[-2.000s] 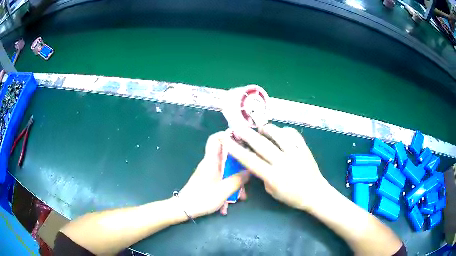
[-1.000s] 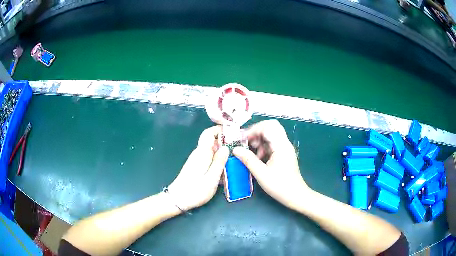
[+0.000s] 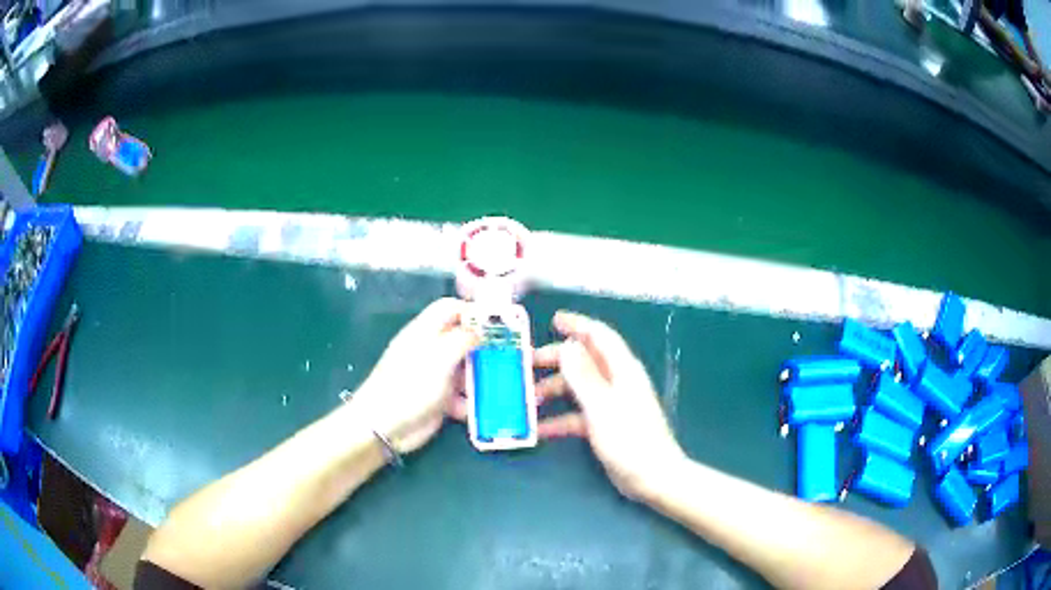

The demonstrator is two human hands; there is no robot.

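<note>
A pink handheld fan (image 3: 493, 280) stands out in front of me, its round head over the white strip and its open handle toward me. A blue battery pack (image 3: 500, 394) fills the handle, with a small greenish circuit board (image 3: 498, 333) above it. My left hand (image 3: 417, 371) holds the left side of the handle. My right hand (image 3: 607, 398) is at the right side with fingers apart, fingertips near or touching the handle edge; contact is hard to tell. It holds nothing else.
Loose blue battery packs (image 3: 887, 432) lie in a pile at the right. A blue parts bin (image 3: 52, 311) and red-handled pliers (image 3: 54, 367) are at the left. Two fan assemblies (image 3: 120, 148) lie on the green conveyor (image 3: 484, 150) at the far left. A white strip (image 3: 738, 274) separates bench and conveyor.
The fan has moved slightly left and now shows its whole handle. My right hand's fingers have come off the board area and opened at the right side. My left hand has shifted left with the fan.
</note>
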